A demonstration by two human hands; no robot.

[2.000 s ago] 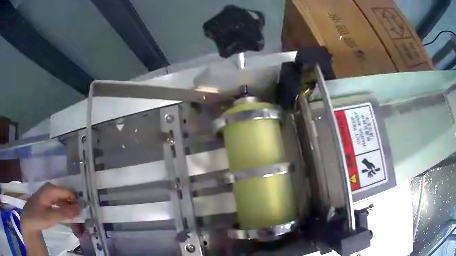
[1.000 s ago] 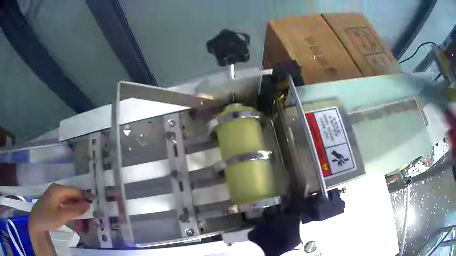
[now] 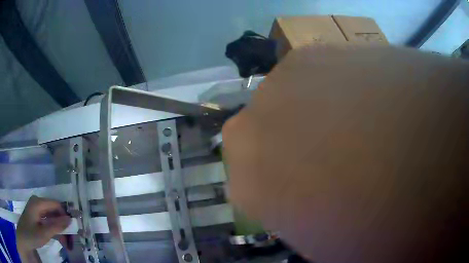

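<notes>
Two parallel white strips, an upper one (image 3: 141, 185) and a lower one (image 3: 141, 223), run across the steel bed under slotted strip guides (image 3: 174, 195). My left hand (image 3: 38, 224) is at the left edge of the bed, with thumb and fingertips closed on the lower strip beside the leftmost guide. My right hand (image 3: 349, 154) is very close to the camera, large and blurred. Its fingers cannot be made out. It hides most of the yellow-green feed roller (image 3: 248, 223) and the machine's right side.
A bent steel bar (image 3: 106, 154) crosses above the bed. A black star knob (image 3: 252, 53) stands at the back. Cardboard boxes (image 3: 308, 32) are behind it, partly covered by my right hand. Blue and white material (image 3: 7, 237) is at the lower left.
My right hand has come in from the right and now covers the warning label and most of the roller. My left hand stays by the lower strip while the view has shifted.
</notes>
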